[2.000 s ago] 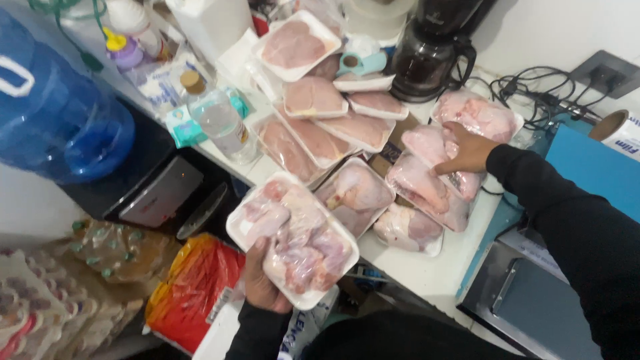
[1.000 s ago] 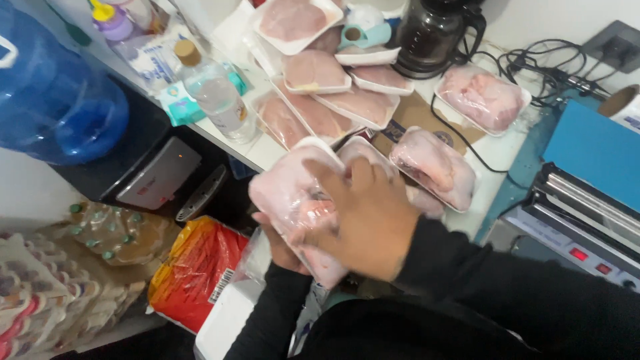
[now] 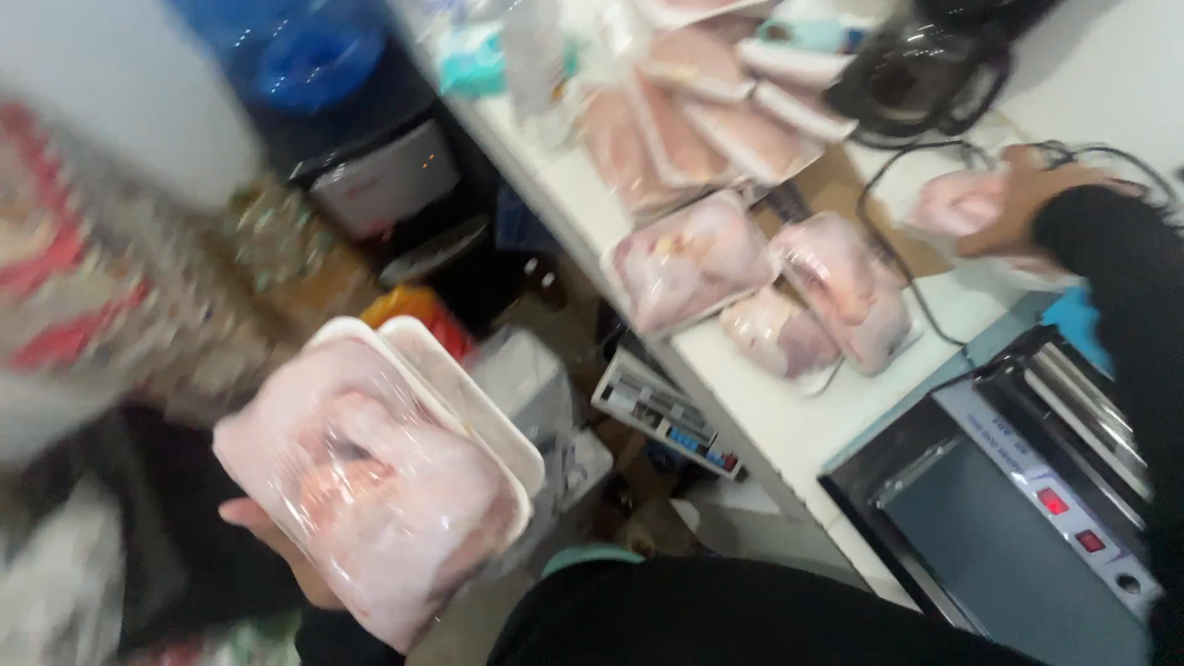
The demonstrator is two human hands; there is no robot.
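Observation:
My left hand (image 3: 282, 550) supports two stacked foam trays of film-wrapped raw chicken (image 3: 370, 481) at the lower left, off the counter; most of its fingers are hidden under them. At the right, my right hand (image 3: 1027, 203) lies over another wrapped chicken tray (image 3: 957, 203) on the counter, its fingers around the far side. Between the hands, several wrapped chicken pieces (image 3: 689, 259) rest near the counter's edge. Behind them are flatter trays of pale meat (image 3: 694, 120), partly overlapping.
A coffee maker with a glass carafe (image 3: 916, 79) stands at the back. A film wrapping machine (image 3: 1008, 536) with lit red switches is at the lower right, and a black cable (image 3: 911, 268) crosses the counter (image 3: 740, 407). A water dispenser (image 3: 379, 176) stands at the left.
My right hand has moved from the held trays to the tray by the cable. My left hand held one visible tray at first; now two are stacked on it. The view has shifted.

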